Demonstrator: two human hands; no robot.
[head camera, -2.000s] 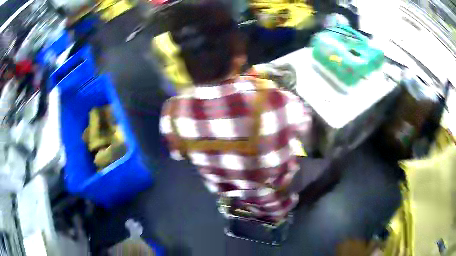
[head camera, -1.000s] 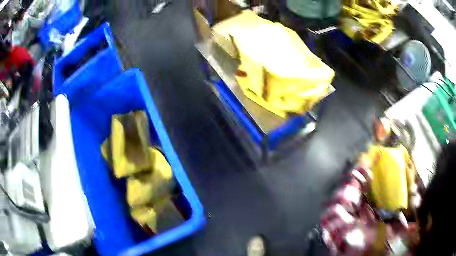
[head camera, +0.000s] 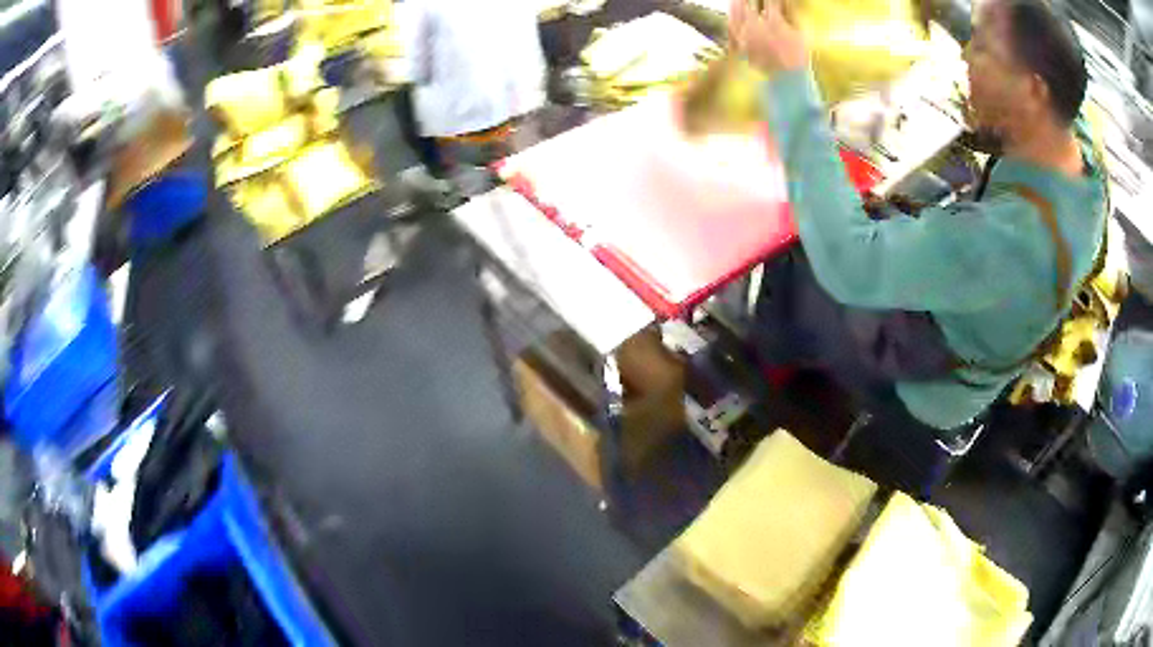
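Neither of my hands is in view. Nearest in front of me, at the lower right, are a tan stack (head camera: 778, 525) and a bright yellow stack (head camera: 923, 581), side by side on a flat brown surface (head camera: 677, 604). The tan stack has a flat top; the yellow one looks like folded pieces. The picture is blurred, so finer detail cannot be told.
A person in a green top (head camera: 961, 253) sits at a table with a red-edged white board (head camera: 658, 190). A cardboard box (head camera: 560, 423) is under it. A blue bin (head camera: 240, 544) is lower left. Dark floor (head camera: 392, 430) lies between. Another person stands behind (head camera: 474, 63).
The view has moved along the aisle. The person in the checked shirt is out of view. The red-edged table and the person in green now show; the blue bin is lower left.
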